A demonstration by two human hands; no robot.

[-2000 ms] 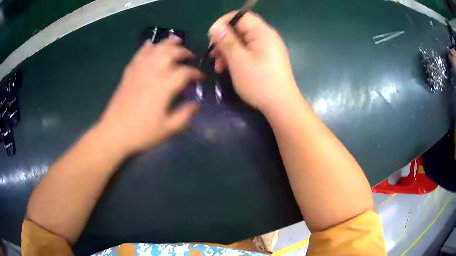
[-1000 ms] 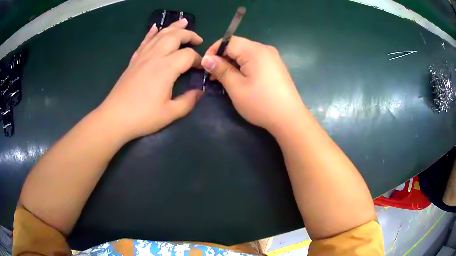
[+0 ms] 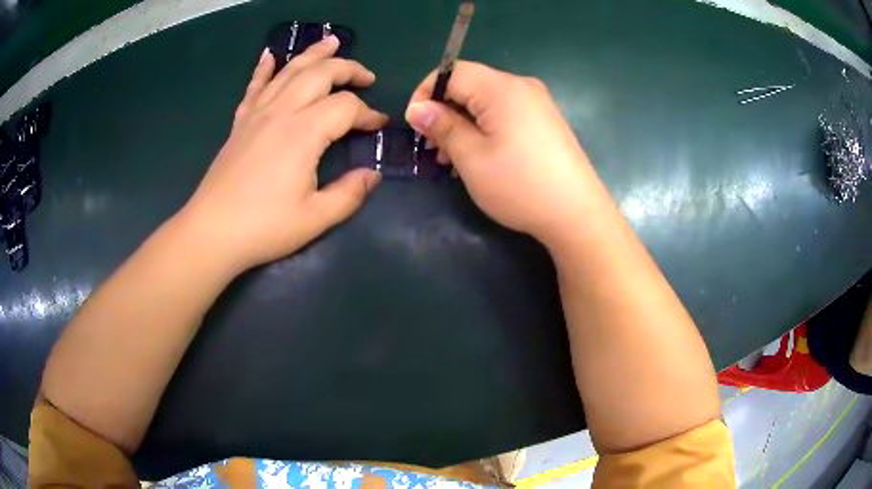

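Observation:
A black piece with two silvery strips [image 3: 397, 153] lies flat on the dark green bench. My left hand [image 3: 296, 153] holds its left side between thumb and index finger. My right hand [image 3: 497, 143] grips a slim dark tool [image 3: 453, 48], rear end up; its working end is hidden by my fingers near the right strip. A second black piece with two silvery lines [image 3: 308, 38] lies under and beyond my left fingertips.
A group of black pieces [image 3: 19, 181] lies at the far left. A thin silver V-shaped item [image 3: 765, 93] and a spiky silver heap [image 3: 843, 158] are at the right. A pale strip [image 3: 124, 48] borders the bench. A red stool [image 3: 784, 371] stands at the lower right.
Since one second ago my right hand and tool have moved slightly right, from the left strip to the right one. Both strips now show. Earlier, my hands were blurred and the left hand was further from the piece.

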